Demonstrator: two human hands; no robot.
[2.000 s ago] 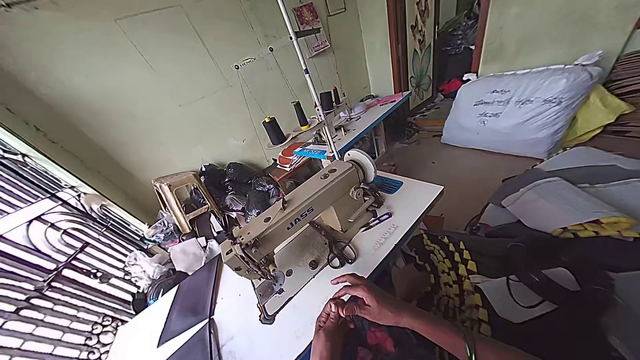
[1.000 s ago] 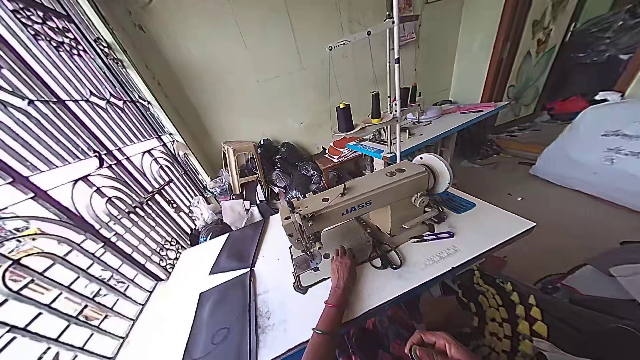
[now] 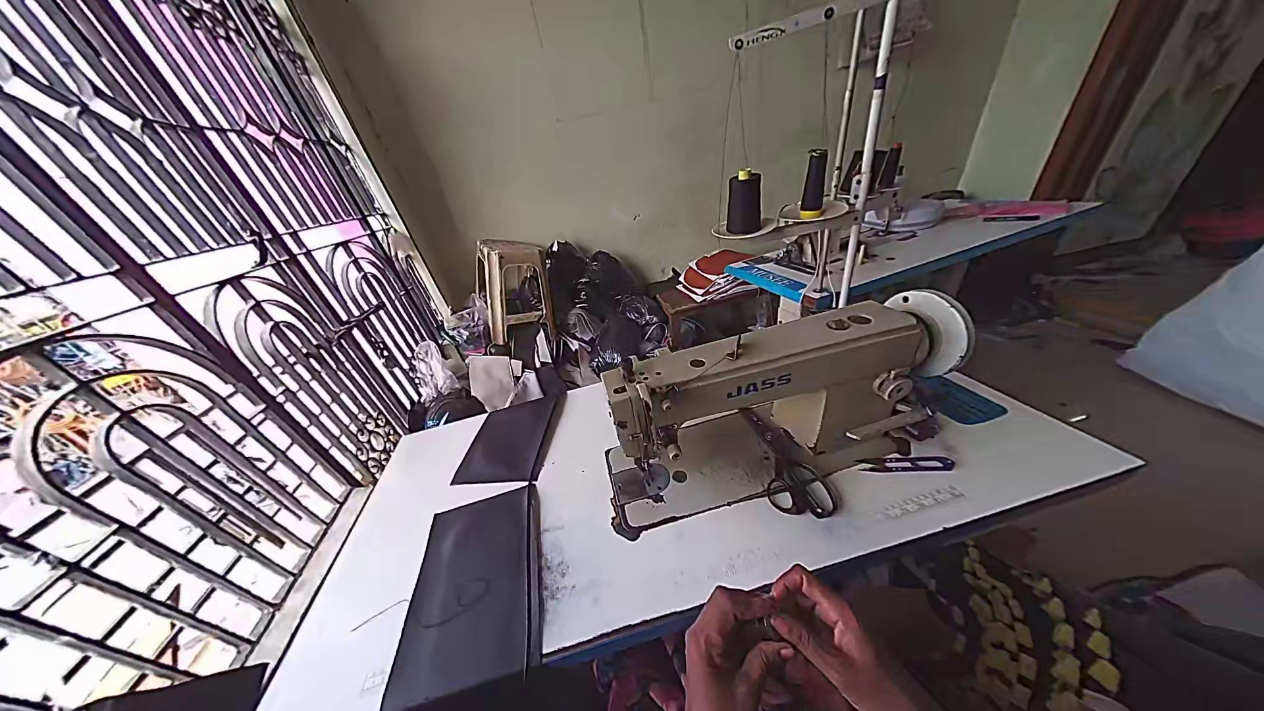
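My left hand and my right hand meet in front of the table's near edge, fingertips pinched around something small and dark, too small to name. Beyond them stands a beige Jass sewing machine on the white table top. Black-handled scissors lie against the machine bed, and thread snips lie to their right. Two black sheet pieces, which look like leather or vinyl, lie left of the machine: a nearer one with a loose thread on it and a farther one.
A metal window grille runs along the left. Behind the table are a plastic stool, black plastic bags and a second table. Thread cones stand on a rack. A white sack is at the right.
One hand, which was at the machine bed near the needle a second ago, has come back to the other hand at the near edge. The view has swung since the earliest frame.
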